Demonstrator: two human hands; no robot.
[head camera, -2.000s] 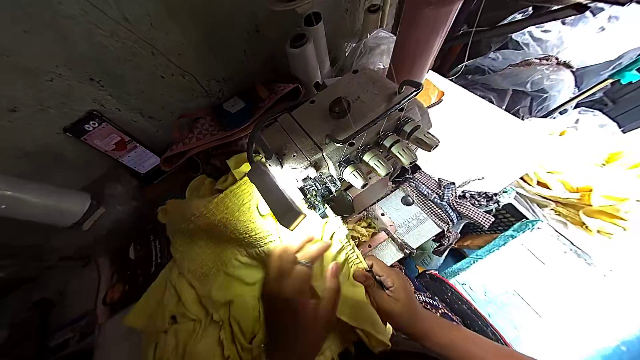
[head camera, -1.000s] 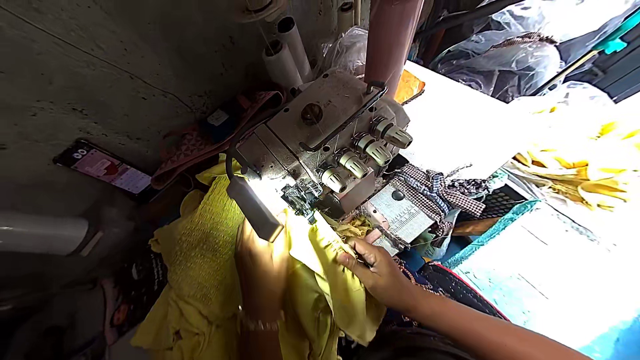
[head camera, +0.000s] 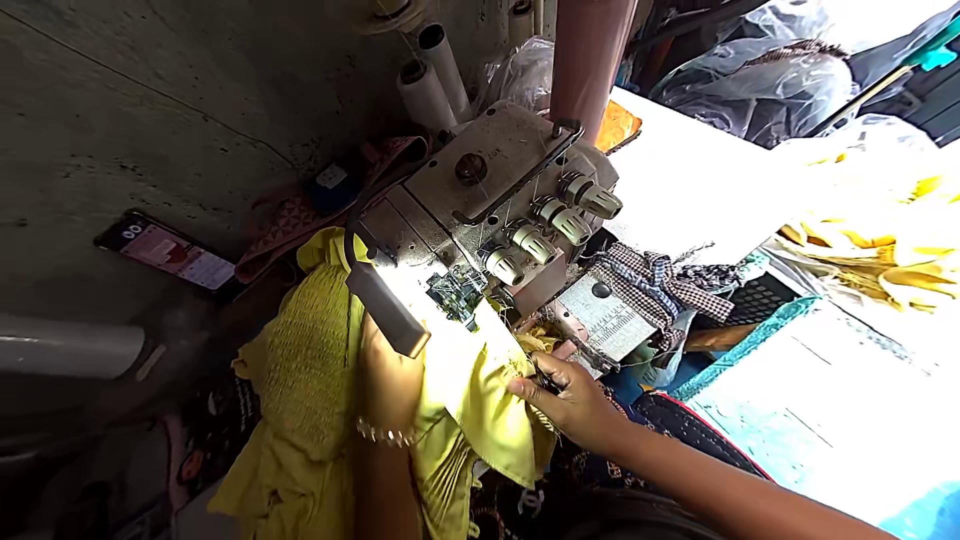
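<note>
An overlock sewing machine (head camera: 487, 180) stands at the centre, with several tension knobs (head camera: 559, 217) along its front. Yellow fabric (head camera: 300, 375), partly shirred, drapes at its left and below the needle area. My left hand (head camera: 390, 375), a bracelet at its wrist, lies on the yellow fabric beside the lit lamp (head camera: 386, 307); the lamp and glare hide its fingers. My right hand (head camera: 562, 397) pinches the fabric's edge right of the needle area, with a small dark tool, not clearly seen, in its grip.
A smartphone (head camera: 169, 251) with a lit screen leans at the wall. Thread cones (head camera: 427, 94) stand behind the machine. Checked cloth strips (head camera: 660, 285) lie by a metal plate (head camera: 607, 315) with a scale. More yellow fabric (head camera: 885, 262) is piled on the right, near plastic bags (head camera: 765, 82).
My left hand, blurred over the front of the fabric two seconds ago, now lies farther left, beside the lamp. My right hand keeps hold of the fabric's edge. The view has shifted slightly.
</note>
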